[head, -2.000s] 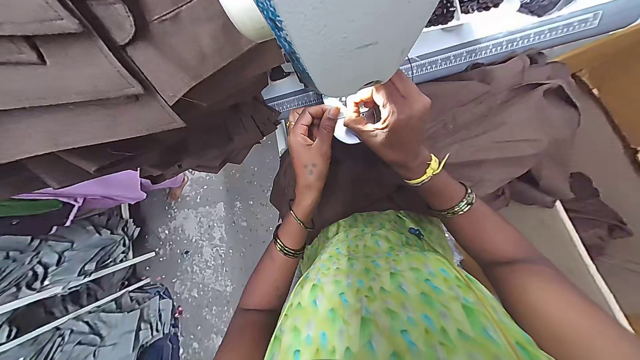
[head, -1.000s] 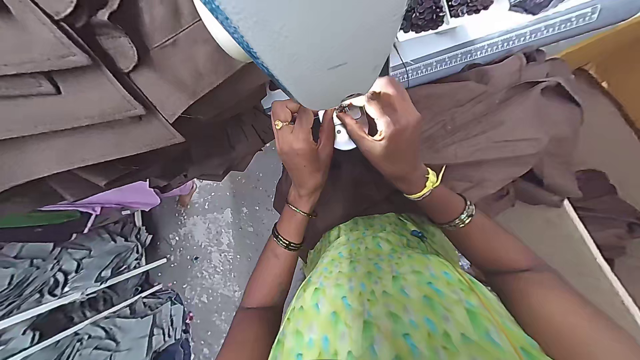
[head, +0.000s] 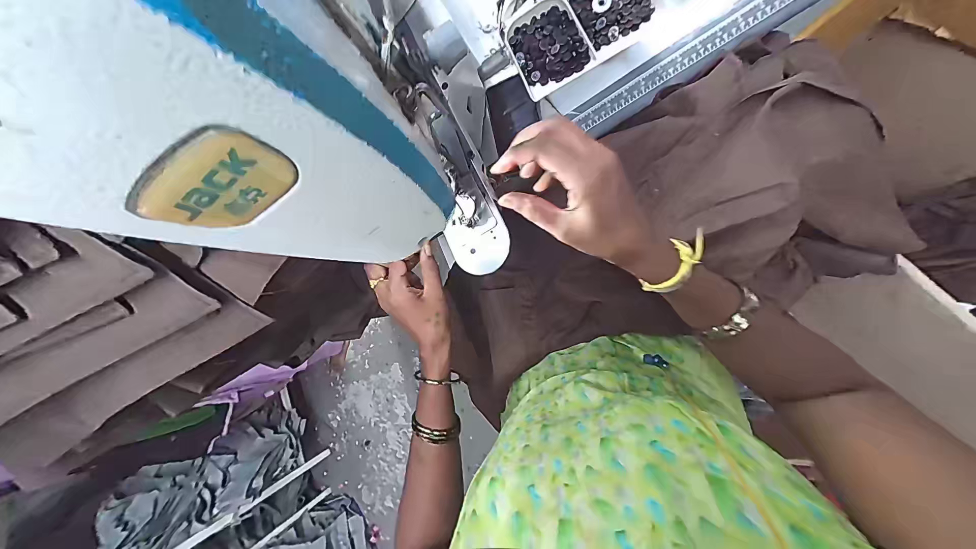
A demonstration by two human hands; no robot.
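A white and blue Jack sewing machine [head: 320,137] fills the upper left. Its white rounded plate [head: 479,240] lies under the needle area. My left hand [head: 412,297] is at the lower edge of the machine head, left of the plate, thumb and fingers close together; whether it grips anything is hidden. Just right of the machine's presser mechanism [head: 457,160], my right hand [head: 572,191] is raised with thumb and forefinger apart and the other fingers curled; a small dark thing by the fingertips is unclear. Brown cloth [head: 534,305] lies under both hands and over my lap.
A white tray [head: 537,90] with dark buttons stands at the top, beside a ruler scale [head: 679,69] along the machine table. Stacked brown cloth pieces [head: 99,328] lie at the left, grey cloth [head: 206,473] below them. A cardboard box [head: 915,99] is at the right.
My hands, together at the white plate one second ago, are now apart: the left at the plate's left side, the right at its right. The view has shifted, showing more of the machine head.
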